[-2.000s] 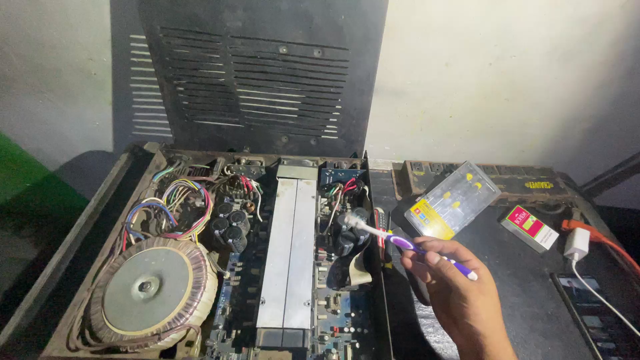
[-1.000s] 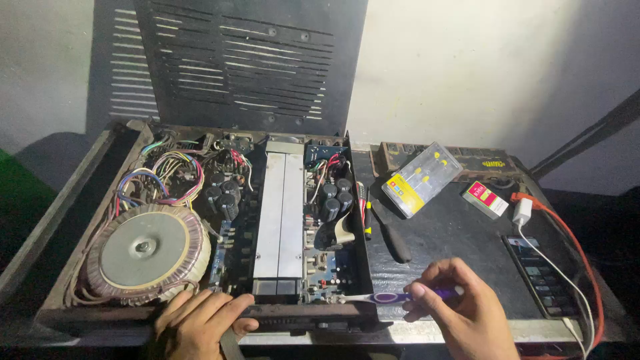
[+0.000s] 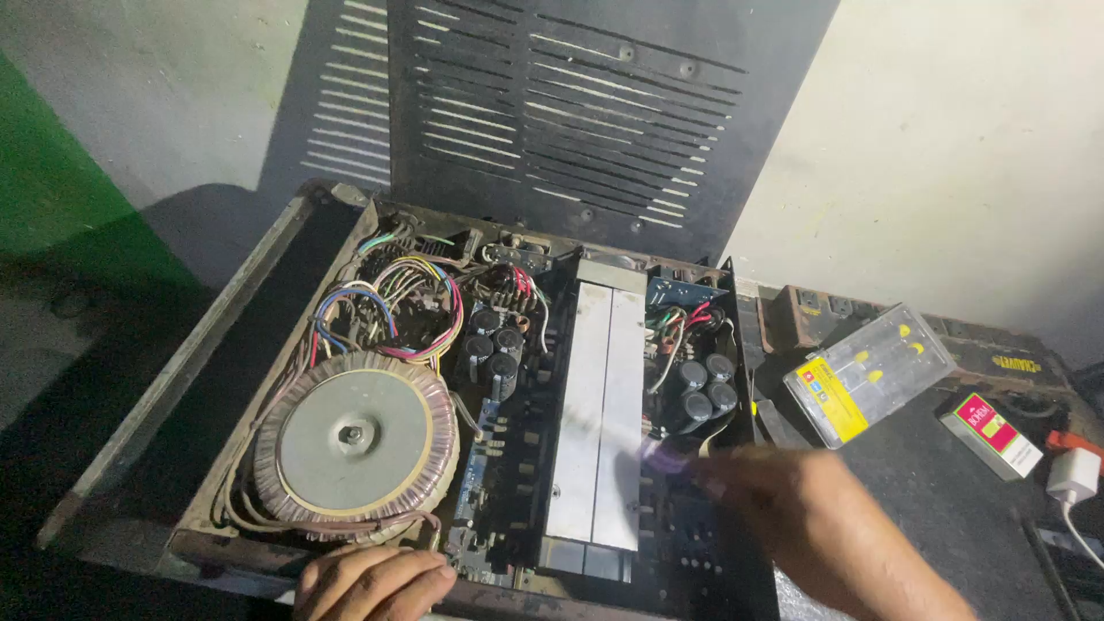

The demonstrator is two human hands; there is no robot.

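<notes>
An opened audio amplifier chassis (image 3: 220, 548) lies before me, dusty inside. My left hand (image 3: 375, 582) rests on its front edge, fingers together over the rim, below the toroidal transformer (image 3: 323, 431). My right hand (image 3: 776, 483), blurred by motion, is above the chassis's right part and grips a purple and white toothbrush (image 3: 668, 457). The brush's head is blurred, close to the right edge of the long aluminium heat sink cover (image 3: 573, 414); whether it touches is not clear. Black capacitors (image 3: 707, 384) stand just behind my right hand, and more capacitors (image 3: 496, 345) are left of the heat sink cover.
A slotted black metal cover (image 3: 595, 112) leans upright on the wall behind the chassis. To the right are a clear plastic case with a yellow label (image 3: 871, 375), a small red and white box (image 3: 992, 435), a dusty black bar-shaped unit (image 3: 992, 354) and a white charger (image 3: 1074, 474).
The toothbrush in my right hand has moved from the chassis's front right corner back and left to the heat sink cover. My left hand, unseen two seconds ago, stays at the front edge.
</notes>
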